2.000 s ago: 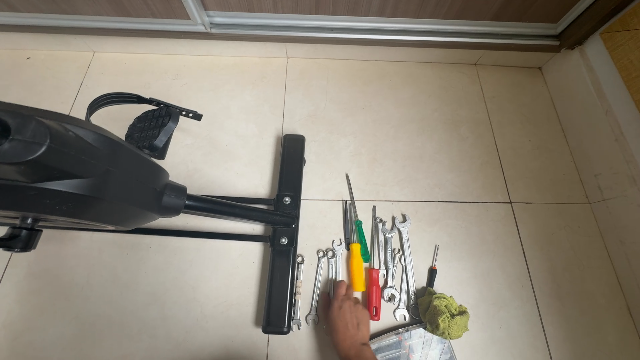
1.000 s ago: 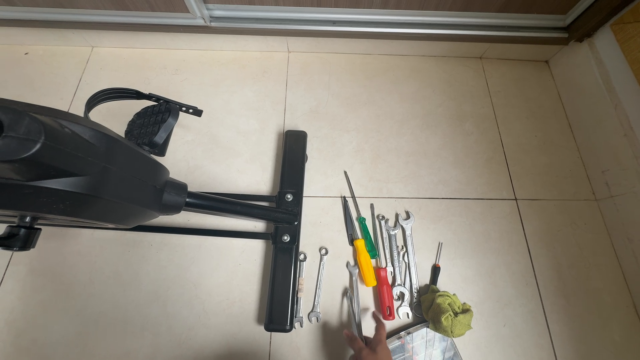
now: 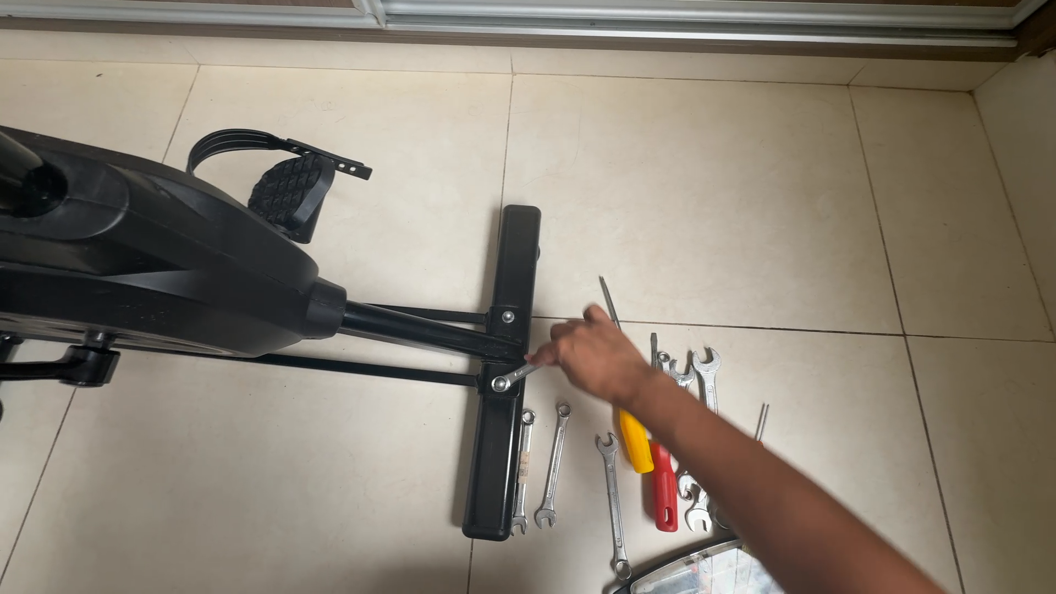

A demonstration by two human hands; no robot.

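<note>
My right hand (image 3: 601, 353) grips a combination wrench (image 3: 520, 375) by one end. The wrench's ring end lies over the lower bolt on the black crossbar foot (image 3: 495, 462) of an exercise bike (image 3: 157, 256). Above it on the same foot is another bolt (image 3: 507, 317). Just right of the foot lie two combination wrenches (image 3: 524, 470) (image 3: 553, 466), and a third wrench (image 3: 613, 503) lies farther right. Beneath my forearm are a yellow-handled screwdriver (image 3: 635, 441), a red-handled screwdriver (image 3: 663, 487) and several more wrenches (image 3: 707, 375). My left hand is out of view.
A clear-lidded case (image 3: 709, 573) stands at the bottom edge, partly behind my forearm. The bike's pedal (image 3: 289, 194) with its strap juts out at the upper left. A sliding-door track (image 3: 701, 25) runs along the top, above the tiled floor.
My right hand has moved from the tools at the lower middle up and left to the crossbar foot, now with a wrench in it. One wrench now lies apart, left of the screwdrivers.
</note>
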